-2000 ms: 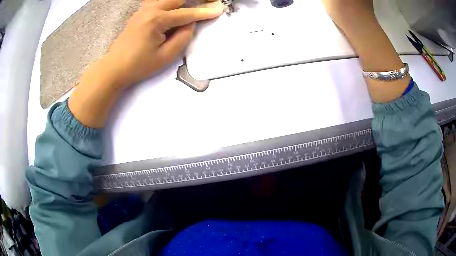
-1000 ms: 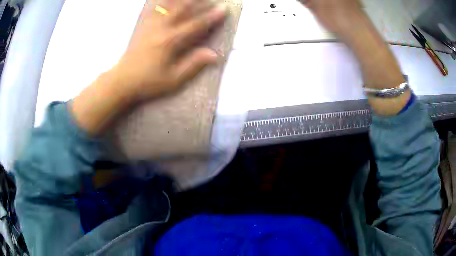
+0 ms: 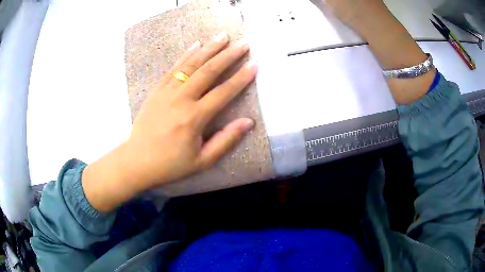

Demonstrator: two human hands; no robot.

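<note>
A brown-beige flecked cut panel (image 3: 154,58) lies on the white table, its near end at the table's front edge. A thin white translucent sheet (image 3: 289,154) shows past its right side and hangs over the ruler edge. My left hand (image 3: 191,117) lies flat on the panel with its fingers spread, holding nothing between them. My right hand (image 3: 345,8) is at the top edge, partly cut off, so its fingertips are hidden. A small metal part, perhaps the presser foot (image 3: 232,2), shows at the panel's far end.
Thread snips (image 3: 453,42) with red and yellow-green handles lie right of my right forearm. A grey measuring tape (image 3: 351,139) runs along the front edge. A grey shape (image 3: 462,16) stands at the top right corner. The machine bed's dark seam (image 3: 324,49) crosses the table.
The panel has come from the far left to the middle, its near end now at the front edge. My left hand has moved right and nearer onto it. My right hand stays near the top.
</note>
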